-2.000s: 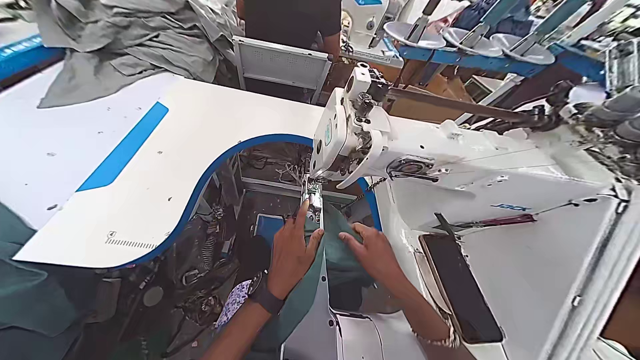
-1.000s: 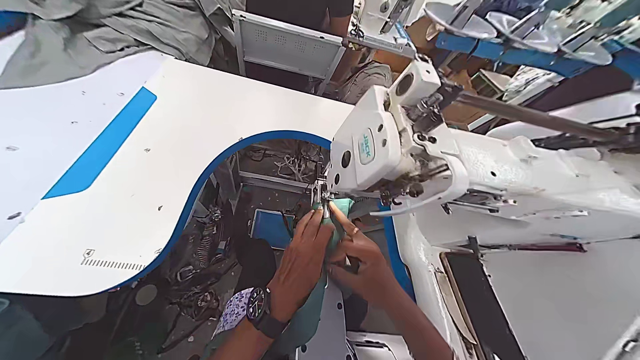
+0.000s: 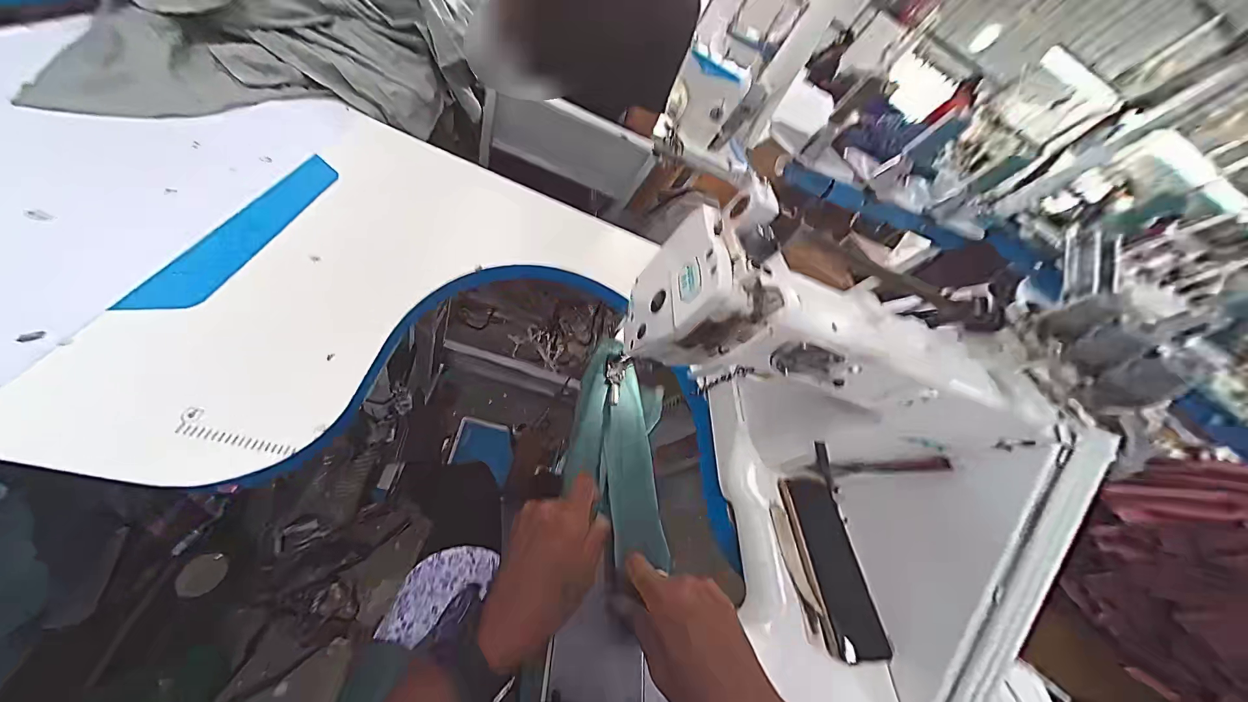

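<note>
A green fabric piece (image 3: 632, 458) runs from under the presser foot (image 3: 615, 374) of a white industrial sewing machine (image 3: 702, 292) down toward me. On its left part my left hand (image 3: 551, 561) is closed, fingers gripping the cloth. Lower and to the right, my right hand (image 3: 687, 609) pinches the fabric's near right end between thumb and fingers. Both hands are slightly blurred. The cloth is stretched between the foot and the hands, and a dark gap or fold line shows down its middle.
A white table (image 3: 390, 205) with a blue curved edge wraps the left side. Grey cloth (image 3: 253, 58) lies at its far end. A dark flat object (image 3: 838, 570) rests on the machine bed at right. Maroon fabric (image 3: 1160, 575) is stacked at far right. A person is partly visible beyond.
Both hands have moved from close by the presser foot down toward me, holding the green fabric. More of the cloth shows below the foot. The view has shifted.
</note>
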